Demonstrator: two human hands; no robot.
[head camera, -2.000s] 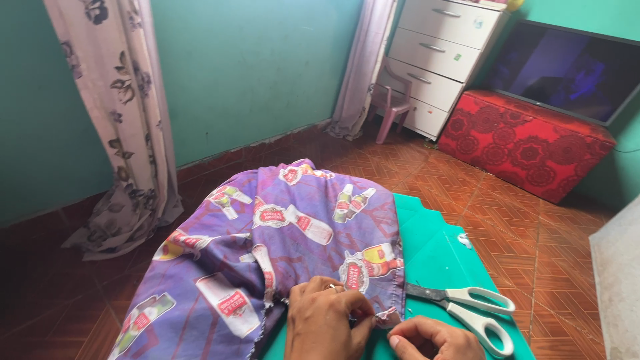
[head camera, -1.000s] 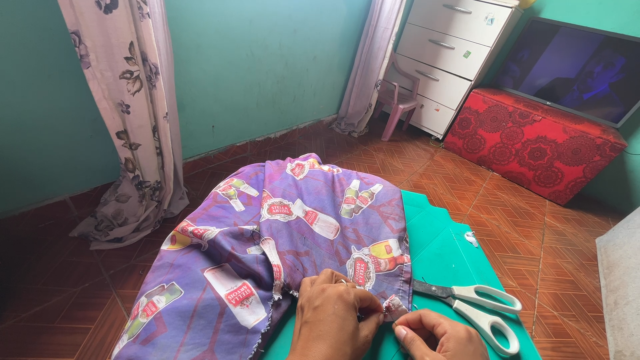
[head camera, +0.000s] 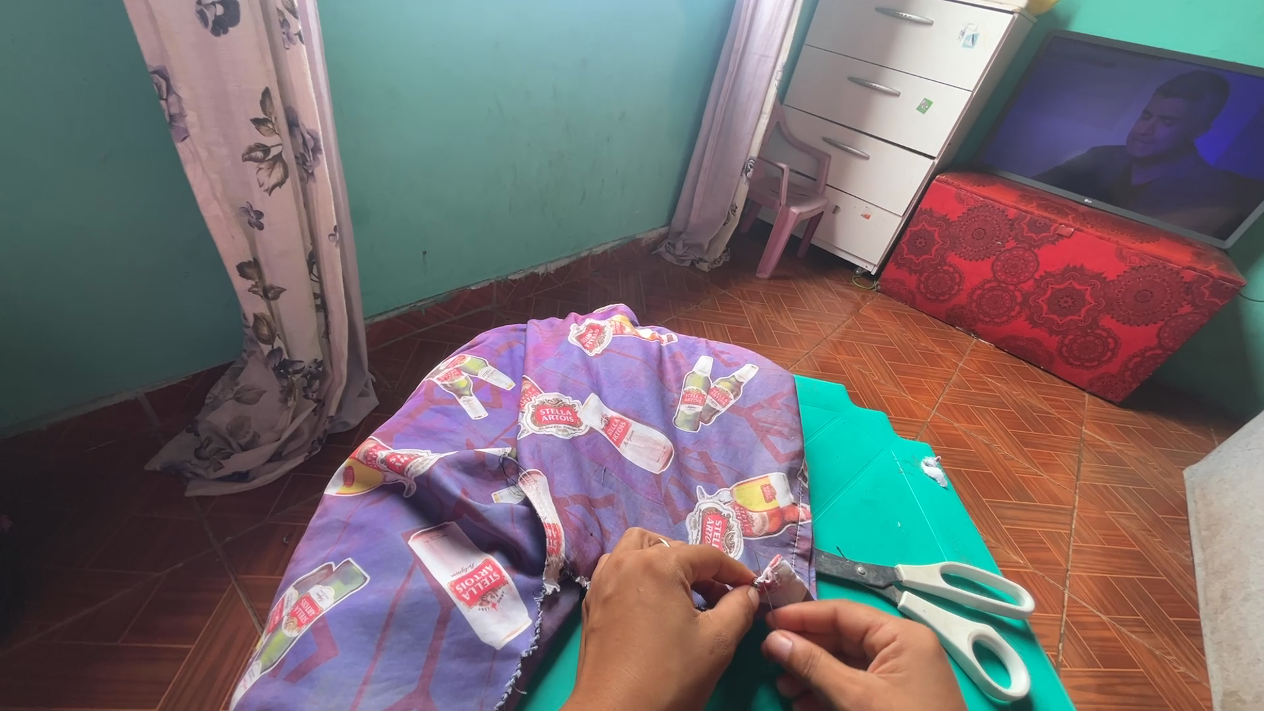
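A purple printed cloth (head camera: 632, 425) with bottle and glass pictures and a frayed edge lies over a green board (head camera: 889, 474). My left hand (head camera: 662, 617), with a ring on one finger, pinches a corner of this cloth between thumb and forefinger. Close at its right, my right hand (head camera: 854, 652) has thumb and forefinger together at the same corner, with a thin thread or needle between them, too fine to tell which. White-handled scissors (head camera: 918, 583) lie on the board just beyond my right hand, their dark blades partly under the cloth edge.
A scrap of white thread (head camera: 933, 471) lies on the board's right side. Beyond the tiled floor stand a floral curtain (head camera: 267, 247), a small pink plastic chair (head camera: 790, 202), a white chest of drawers (head camera: 869, 99) and a red patterned box (head camera: 1047, 286) with a television (head camera: 1136, 138) on it.
Both hands stay at the cloth's corner, with only slight finger movement. The scissors have not moved on the board.
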